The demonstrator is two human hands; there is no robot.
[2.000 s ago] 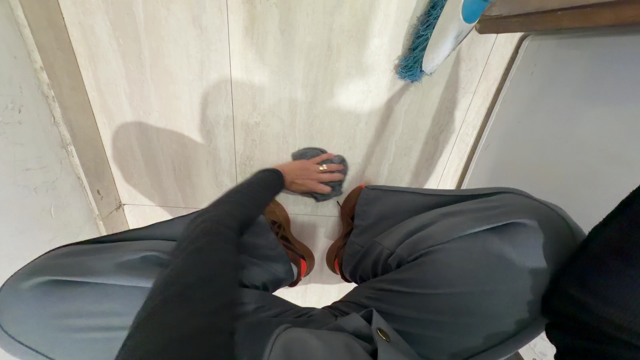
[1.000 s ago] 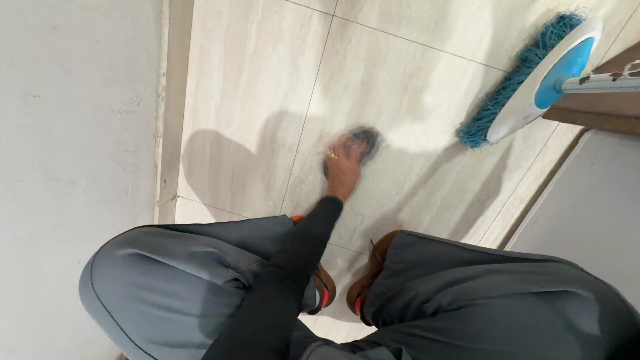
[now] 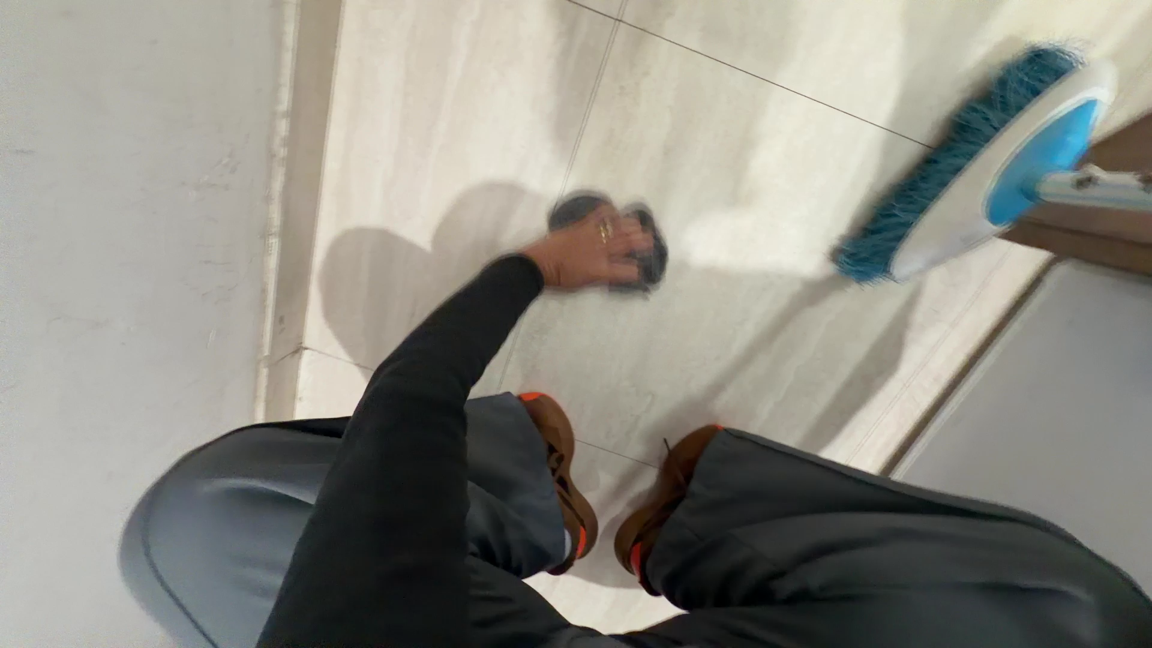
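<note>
My left hand [image 3: 589, 252], in a black sleeve and with a ring on one finger, presses a dark grey cloth [image 3: 650, 250] onto the pale tiled floor [image 3: 720, 342]. Hand and cloth are somewhat blurred. Parts of the cloth show beyond the fingertips and above the knuckles. Below the hand are my brown shoes, one on each side of a narrow gap. My right hand is out of view.
A broom head with blue bristles [image 3: 954, 166] and a white and blue body is at the upper right, its handle running off the right edge. A pale wall [image 3: 135, 225] with a skirting strip [image 3: 306, 180] borders the left. A grey panel [image 3: 1044, 387] lies at the right.
My left hand has stayed on the cloth and swept it over the floor. Its fingers pointed up the view a second ago and now point right. The view has shifted and turned.
</note>
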